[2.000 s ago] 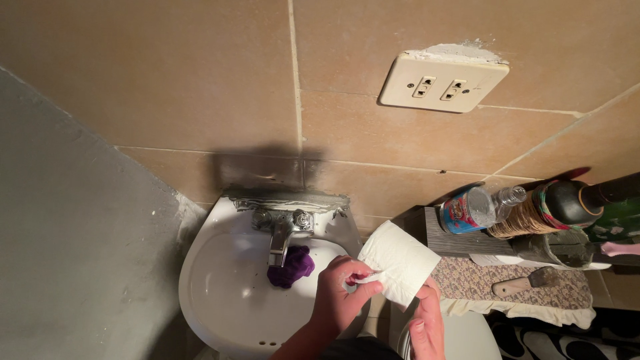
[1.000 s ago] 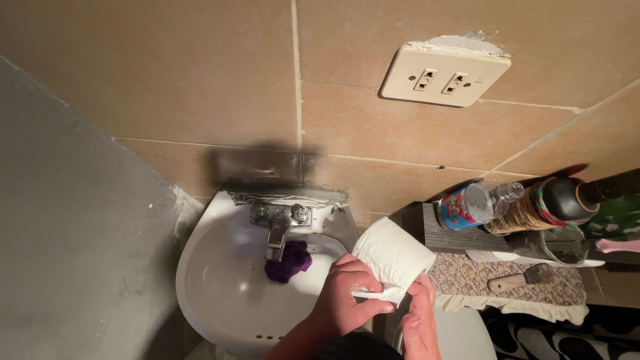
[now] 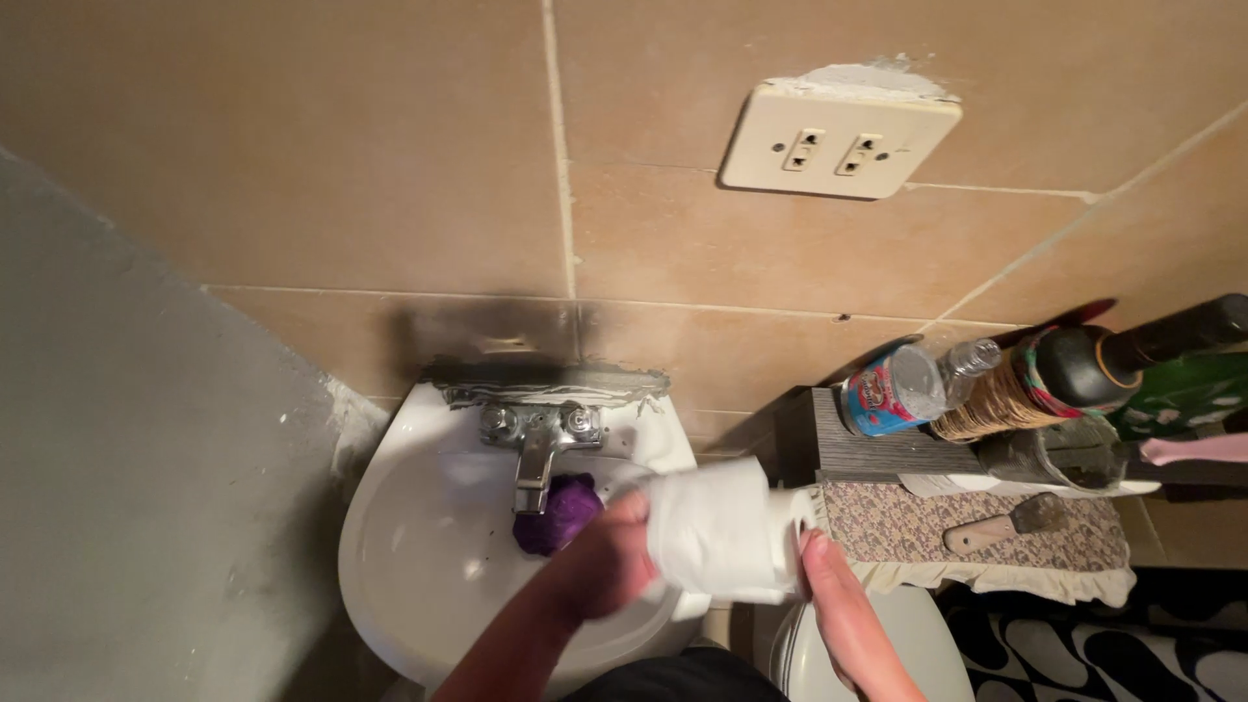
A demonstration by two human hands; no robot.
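Observation:
A roll of white toilet paper (image 3: 788, 531) is between my two hands, above the right edge of the white sink. My left hand (image 3: 609, 556), blurred, grips a wide band of loose paper (image 3: 712, 526) that lies in front of the roll. My right hand (image 3: 829, 575) holds the roll at its right end, near the core opening. Behind my left hand, a crumpled purple cloth-like thing (image 3: 558, 515) lies in the basin under the chrome faucet (image 3: 535, 468).
The sink rim (image 3: 356, 546) is at left. At right, a dark shelf (image 3: 838, 439) bears a plastic bottle (image 3: 892, 390), a twine-wrapped bottle (image 3: 1004, 380) and a glass jar (image 3: 1082, 453). A brush (image 3: 985, 531) lies on a flowered cloth (image 3: 877, 526) over the toilet tank.
A length of paper has been drawn off the roll. My left hand has moved left, away from my right hand, with the paper in it.

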